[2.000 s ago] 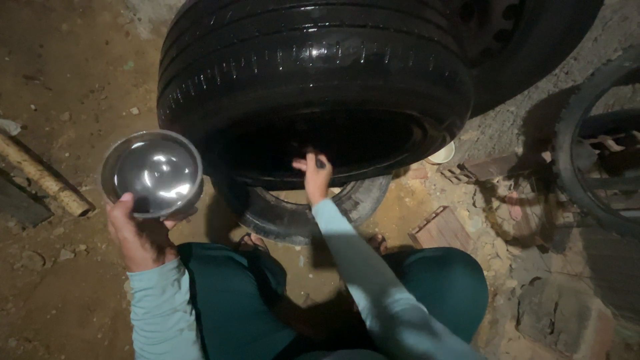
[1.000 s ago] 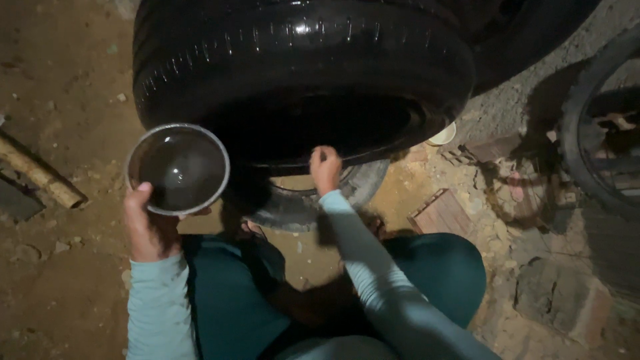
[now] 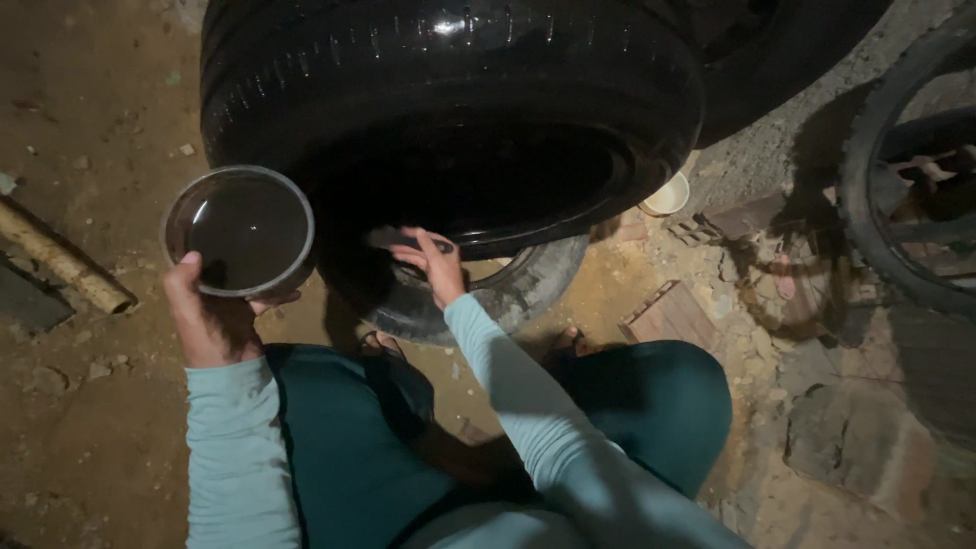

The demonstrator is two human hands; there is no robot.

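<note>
My left hand grips a round clear bowl of dark liquid from below, its thumb on the rim. My right hand holds a dark brush-like tool, blurred, by its handle end, at the lower left sidewall of a large black tire. The tire's tread is wet and shiny, and its inner opening is in deep shadow. Beneath it a second, greyish tire lies flat on the ground. What the far end of the tool touches cannot be made out.
Another dark tire stands behind at the upper right. A thin treaded tire is at the right edge. A small white cup, a hollow brick and rubble lie on the right. A bamboo-like pole lies on the left.
My right hand has moved left along the lower edge of the big tire, and the tool in it now shows more plainly. My left hand still holds the bowl.
</note>
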